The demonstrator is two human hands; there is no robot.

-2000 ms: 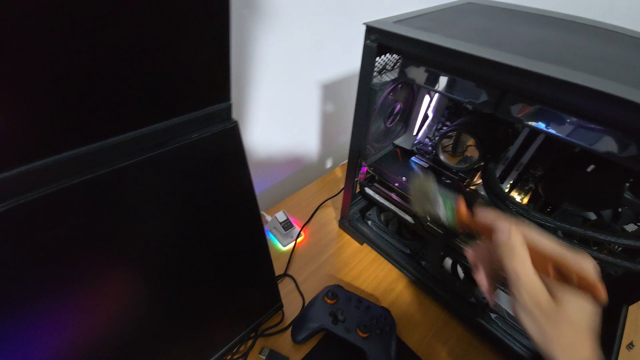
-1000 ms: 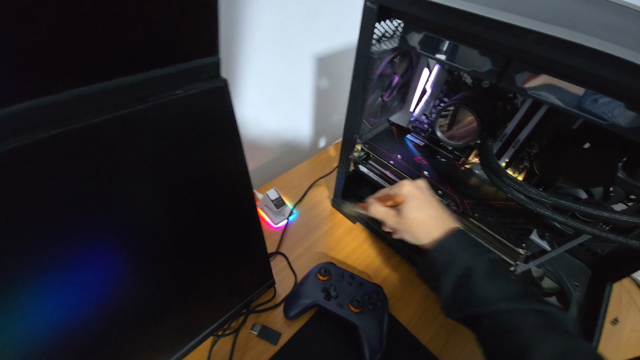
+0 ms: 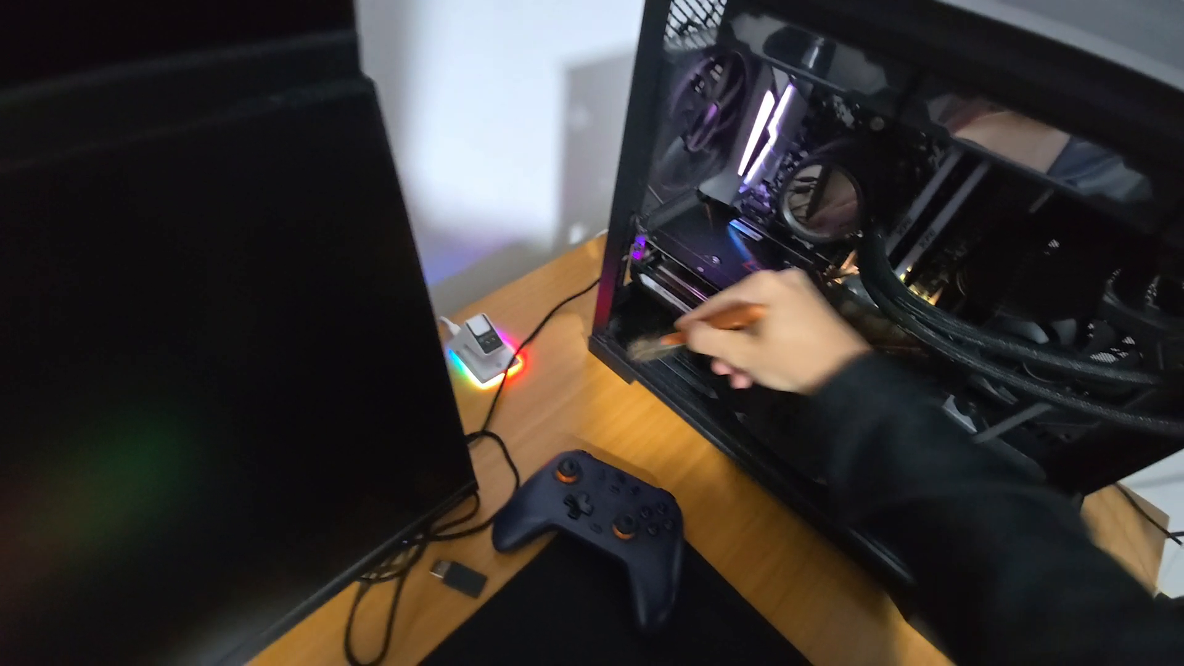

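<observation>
My right hand (image 3: 772,338) grips the orange handle of a small bristle brush (image 3: 657,347). The bristles are at the lower left corner of an open-sided black computer case (image 3: 731,421), near its bottom frame rail. Just above the hand is the graphics card (image 3: 708,245), and behind it are a round cooler pump head (image 3: 821,199) with thick black tubes (image 3: 999,347), lit white memory-like strips and a fan (image 3: 712,106) at the upper left. Fine detail at the brush is blurred. My left hand is out of view.
A dark blue game controller (image 3: 601,509) lies in front of the case, partly over a black mat (image 3: 592,615). Left of it are a USB dongle (image 3: 459,578) and looped black cables (image 3: 398,564). A small device on an RGB-lit stand (image 3: 486,361) is behind. A dark monitor (image 3: 213,370) fills the left.
From two seconds ago, my right hand with the brush has moved from in front of the case's middle to its lower left corner. Over the last second it has stayed near that corner.
</observation>
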